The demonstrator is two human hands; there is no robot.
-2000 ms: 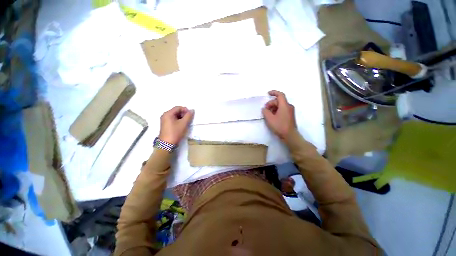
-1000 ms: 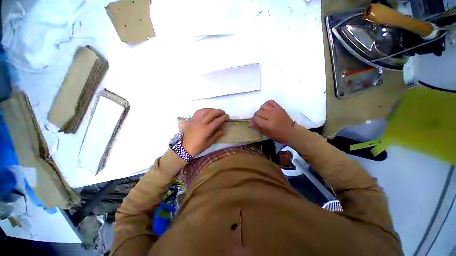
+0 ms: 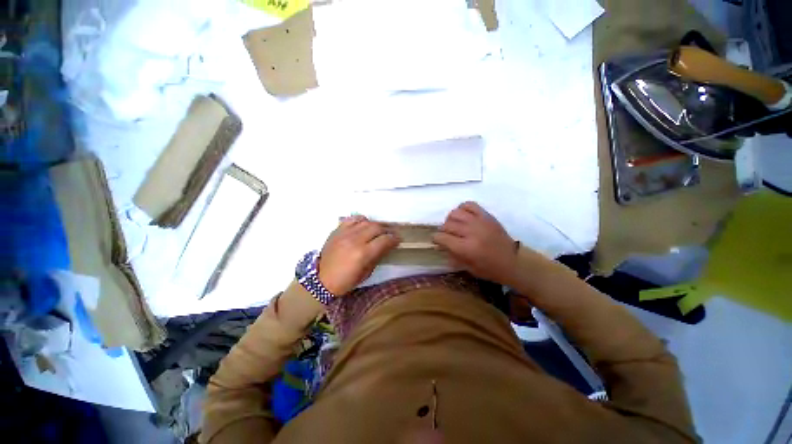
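A khaki fabric strip (image 3: 417, 255) lies at the table's near edge, partly under both hands. A raised edge or fold shows along it between the hands. My left hand (image 3: 358, 253), with a watch at the wrist, grips its left part. My right hand (image 3: 473, 239) grips its right part. The fingertips are partly hidden, as are the strip's ends. A white strip (image 3: 438, 162) lies flat just beyond the hands, its left end hard to see against the table.
At left lie a khaki strip bundle (image 3: 187, 160), a white-topped strip stack (image 3: 224, 227) and a large khaki pile (image 3: 100, 247). White sheets (image 3: 391, 43) overlap a brown holed piece (image 3: 282, 56) at the far side. An iron (image 3: 677, 100) rests on a metal tray (image 3: 647, 178) at right.
Both hands have left the white strip, which now lies flat, and moved nearer onto the khaki strip. The khaki strip's edge has since been lifted or folded between the fingers. The view has also shifted.
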